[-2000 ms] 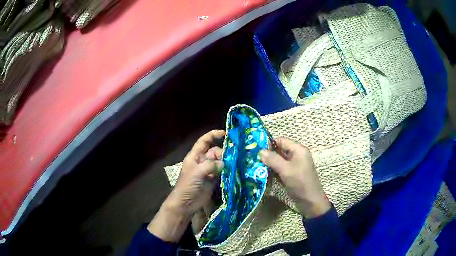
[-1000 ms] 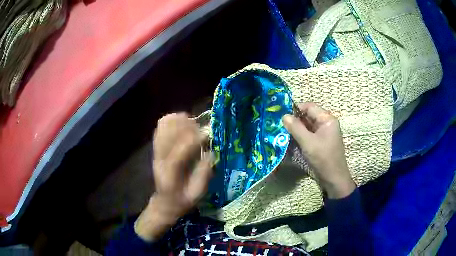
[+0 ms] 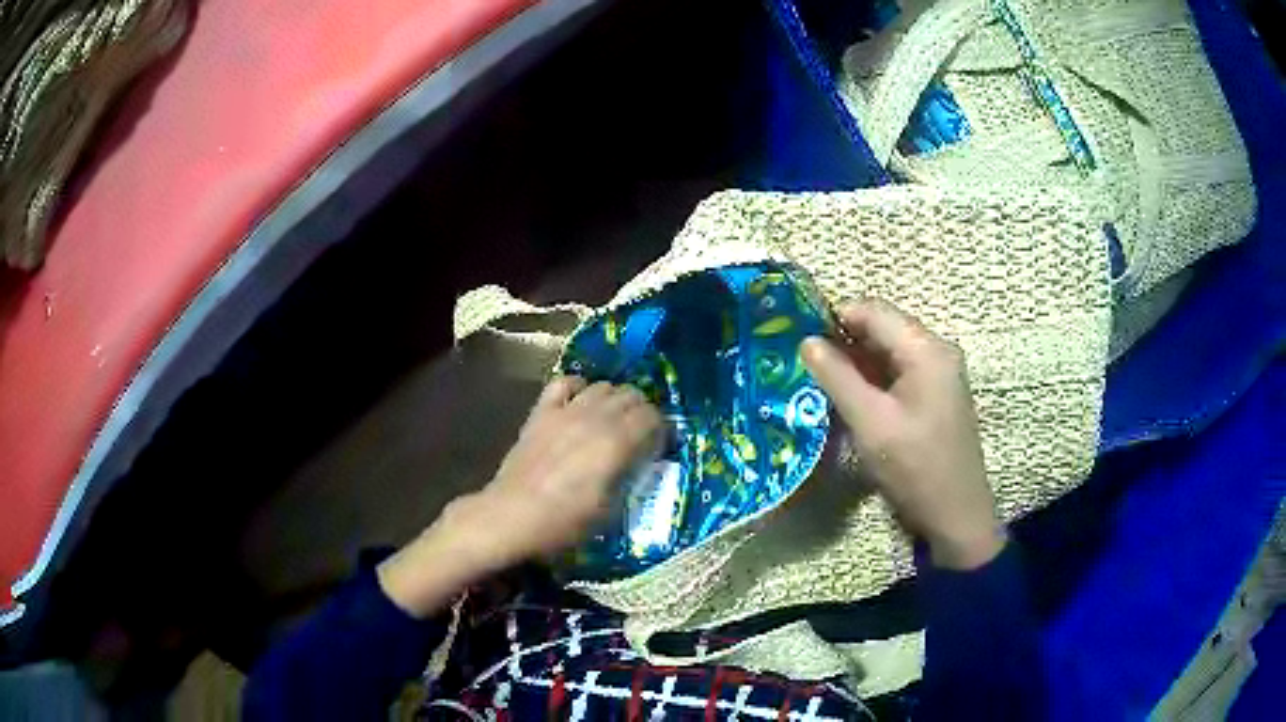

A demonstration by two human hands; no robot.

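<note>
A cream woven tote bag (image 3: 973,282) lies over the lap with its mouth open towards me. Its shiny blue lining (image 3: 755,409) with yellow-green and white swirls shows, with a white label (image 3: 656,505) inside. My left hand (image 3: 571,459) is at the left side of the opening, fingers curled over the rim and lining; whether it grips the fabric is unclear. My right hand (image 3: 910,409) pinches the right rim between thumb and fingers. Any tool in it is hidden. One cream handle (image 3: 494,313) loops out at the left, another (image 3: 762,652) hangs below the bag.
A red table (image 3: 212,169) with a pale edge curves along the left, with brown-beige yarn hanks (image 3: 64,113) on it. A blue bin (image 3: 1199,353) at the right holds stacked cream bags (image 3: 1156,113). A dark checked cloth (image 3: 564,663) covers the lap.
The bag's mouth has been opened wider and the label now shows. My left hand has moved from the left outer side onto the lining edge. My right hand stays at the right rim.
</note>
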